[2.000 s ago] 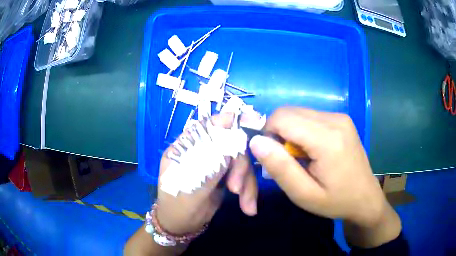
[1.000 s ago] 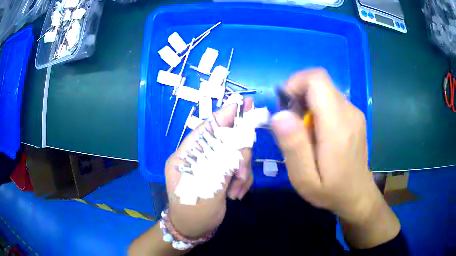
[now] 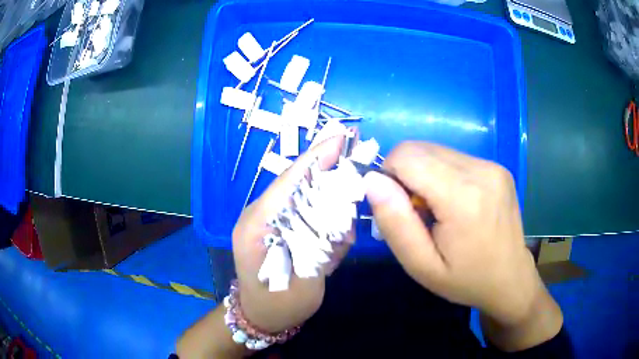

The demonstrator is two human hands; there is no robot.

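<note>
My left hand (image 3: pixel 280 210) is palm up over the front of the blue tray (image 3: pixel 522 126) and holds a fanned bundle of white-tagged rods (image 3: pixel 322 210). The grey rod ends line up along the bundle's left side. My right hand (image 3: pixel 455 210) is closed around a tool with an orange grip (image 3: pixel 419 203). The tool's dark tip is at the upper right end of the bundle, beside a white tag. Loose tagged rods (image 3: pixel 265 120) lie crossed in the tray's left half. Another white tag is partly hidden below my right fingers.
A clear tub (image 3: pixel 91 59) with tagged parts stands at upper left, near a second blue tray (image 3: pixel 12 119). A scale (image 3: pixel 543 19) is at upper right. Red-orange scissors (image 3: pixel 631 126) and plastic bags (image 3: pixel 623 31) are at the right edge. Cardboard boxes (image 3: pixel 133 238) stand below the bench.
My right hand moved away to the right, then came back to the bundle with the tool. The tags at the bundle's lower end have spread apart. The view has shifted slightly.
</note>
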